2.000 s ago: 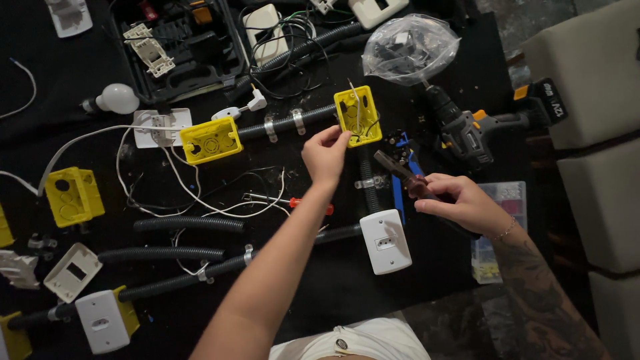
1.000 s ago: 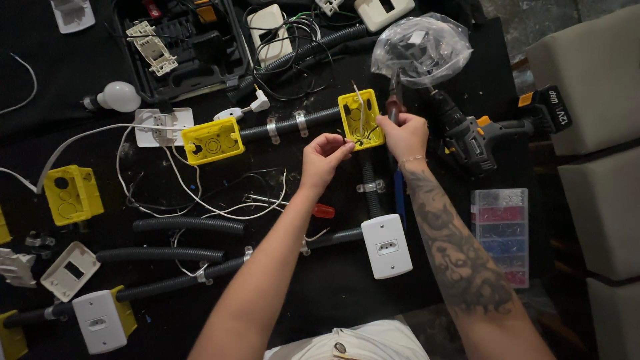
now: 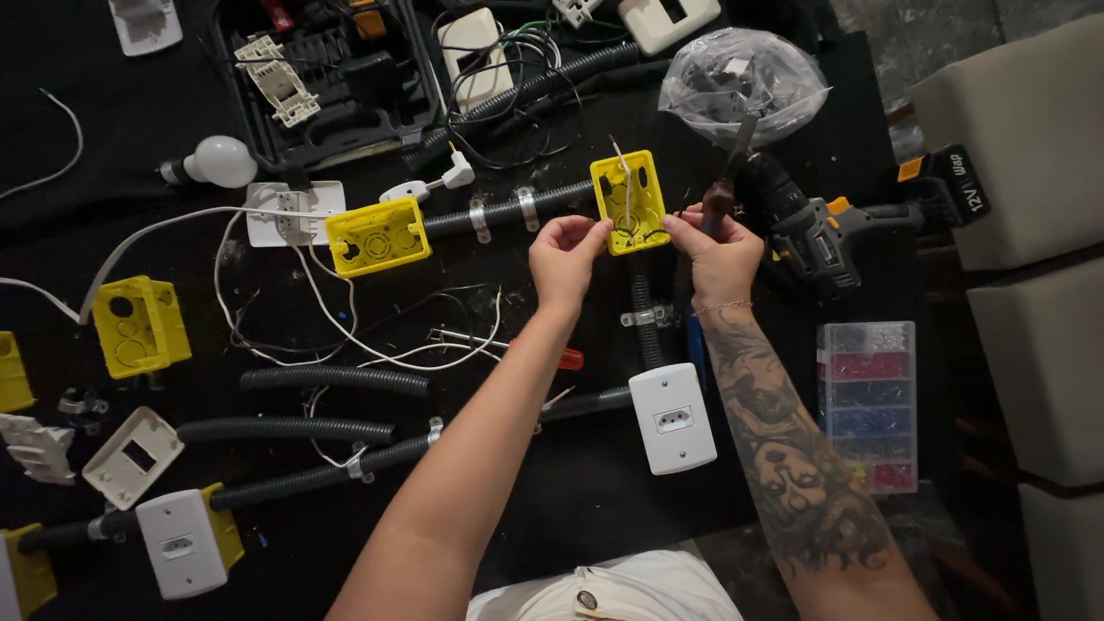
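A yellow plastic electrical box [image 3: 630,203] lies between my hands, with a white wire [image 3: 626,177] and dark wires inside. My left hand [image 3: 565,259] pinches a dark wire at the box's lower left corner. At its right edge, my right hand [image 3: 714,250] holds a dark wire between thumb and finger. The same hand also keeps hold of pliers [image 3: 718,197], whose jaws point up and away; part of their handles is hidden by the hand. Black corrugated conduit [image 3: 644,323] runs from the box down to a white socket plate [image 3: 674,419].
A cordless drill [image 3: 815,237] and a plastic bag of parts [image 3: 743,82] lie at the right, above a compartment box [image 3: 867,405]. Left are another yellow box [image 3: 379,237], loose white wires and a light bulb [image 3: 222,161]. An open black tool case [image 3: 328,78] stands at the back.
My right hand with the pliers has moved from the box's lower right up to its right edge. The pliers' jaws, which pointed left toward the box, now point away from me.
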